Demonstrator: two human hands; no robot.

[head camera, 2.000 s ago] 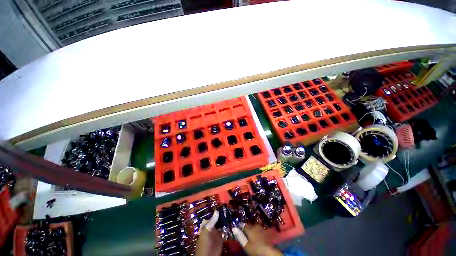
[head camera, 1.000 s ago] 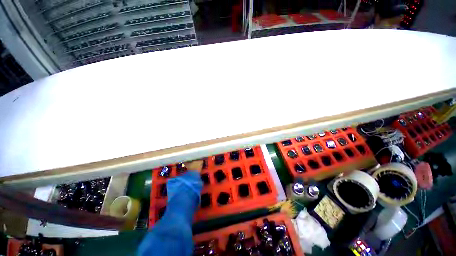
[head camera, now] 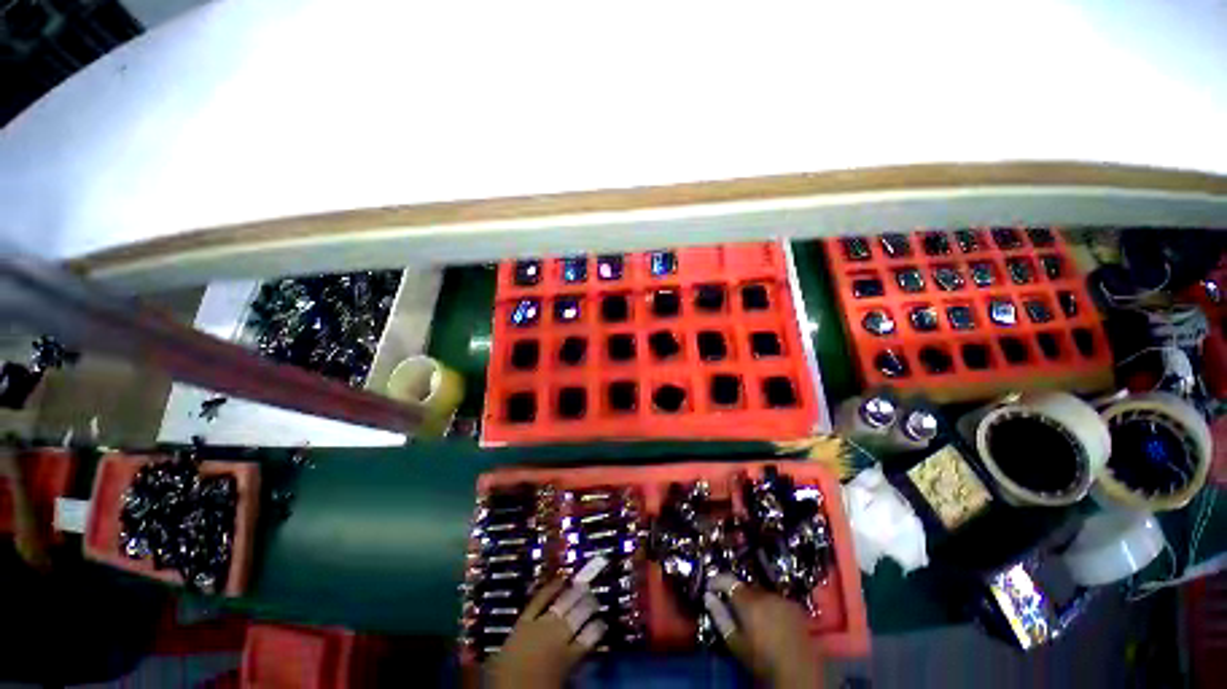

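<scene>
My left hand (head camera: pixel 549 627) is over the left part of the orange-red parts tray (head camera: pixel 850 592), its fingertips with white covers touching the rows of glossy black-and-metal parts (head camera: pixel 509 549). My right hand (head camera: pixel 760 622) is over the right part of the tray, fingers on a loose heap of the same parts (head camera: pixel 787 538). Whether either hand grips a part cannot be told. The orange-red compartment tray (head camera: pixel 646 428) lies just behind, with dark pieces in its pockets and a few bluish, shiny ones at the upper left.
A white bin (head camera: pixel 409 316) of loose black parts and a pale yellow ring (head camera: pixel 425 384) are left; a small orange tray (head camera: pixel 244 538) is farther left. Right are a second compartment tray (head camera: pixel 969 381), two cream rings (head camera: pixel 1093 438), crumpled white tissue (head camera: pixel 885 522). A white shelf (head camera: pixel 646 215) runs above.
My right or left arm, unclear which, reached in a blue sleeve to the compartment tray; both hands are now at the parts tray. Another piece shows in the compartment tray's back row. The view has shifted.
</scene>
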